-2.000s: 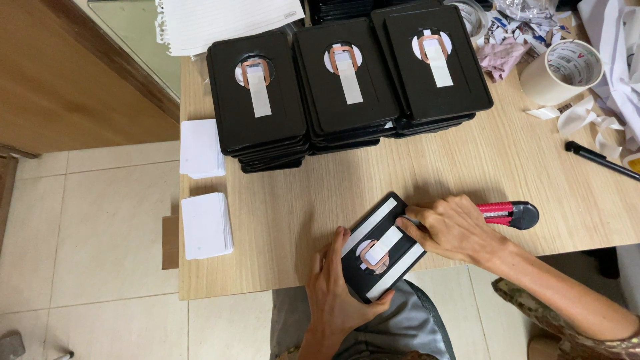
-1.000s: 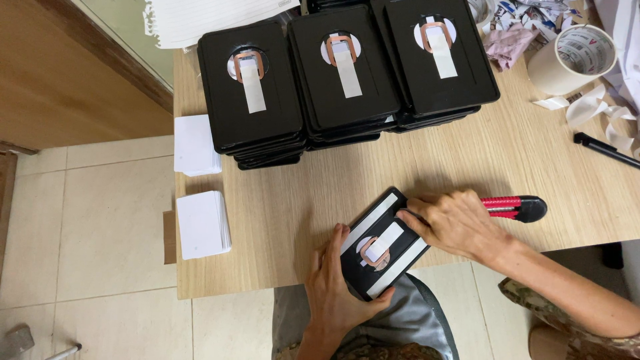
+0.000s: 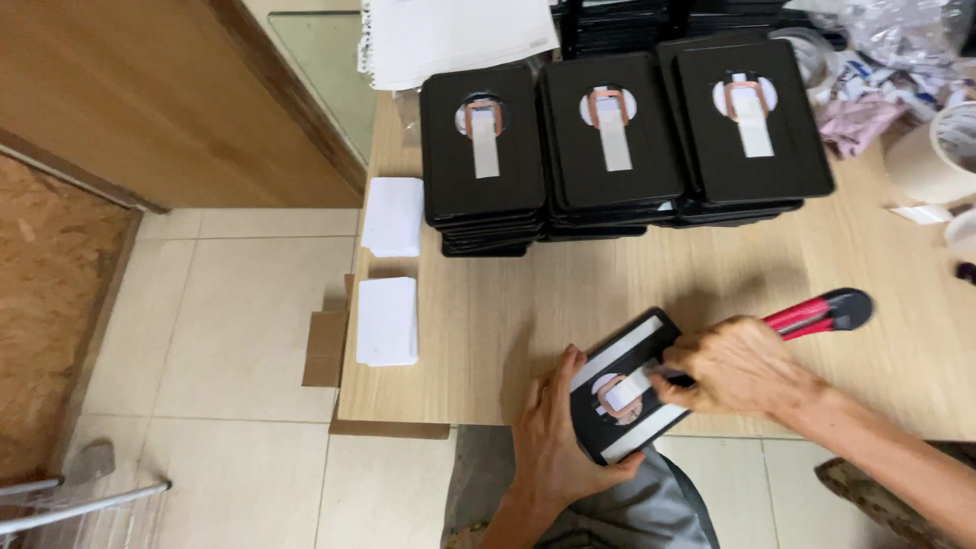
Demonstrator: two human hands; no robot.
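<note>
A black rectangular plastic panel [image 3: 592, 421] lies tilted over the table's front edge, with two pale strips along its long sides and a copper coil in a round opening. My left hand [image 3: 550, 438] grips its lower left end between thumb and fingers. My right hand [image 3: 720, 370] is at the upper right end, its fingertips pinching the free end of a whitish tape strip [image 3: 627, 390] that runs over the coil. Right beside that hand, a red and black utility knife [image 3: 816, 314] rests on the table, partly hidden by the hand.
Three stacks of similar black panels [image 3: 484, 194], [image 3: 621, 183], [image 3: 751, 175] stand at the back. Two piles of white cards [image 3: 393, 217], [image 3: 387, 320] lie at the left edge. A tape roll [image 3: 934, 156] and scraps [image 3: 854, 126] are at the right, spiral paper [image 3: 457, 38] behind.
The fingers of my right hand have bent, and the tape end now shows lifted at their tips. My left hand keeps its hold on the panel. The view has shifted somewhat.
</note>
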